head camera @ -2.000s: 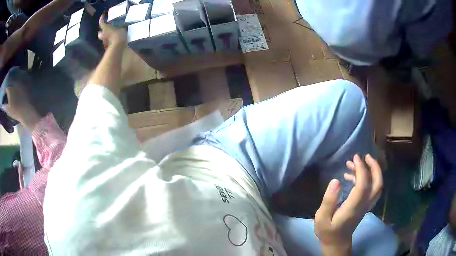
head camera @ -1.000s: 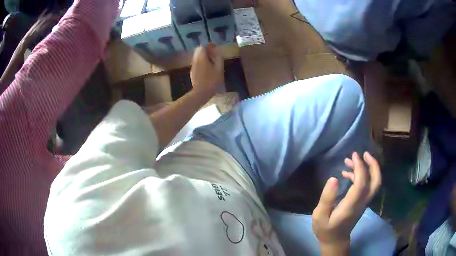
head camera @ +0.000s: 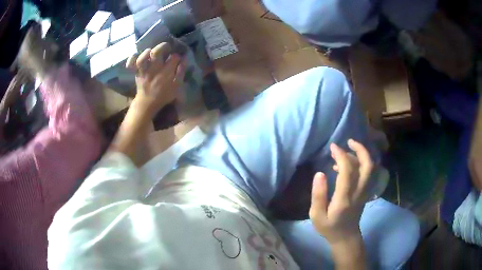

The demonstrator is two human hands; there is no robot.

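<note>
Small product boxes stand grouped at the upper left, with white ends up and pale grey-blue sides. A darker box at the right of the group shows a raised flap. My left hand is at the group's near right side, with its fingers bent around a blurred grey-blue box. Blur and the hand hide most of their contact. My right hand is empty above my lap, palm up with its fingers apart.
Brown cardboard sheets lie beyond my knee, with a white printed label. A person's pink sleeve is at the left. Another person's light blue clothing is at the top. An open brown carton is at the right.
My left hand has moved left and up from the near face of the boxes. The pink sleeve has drawn back from over them. The view has shifted; my right hand remains open.
</note>
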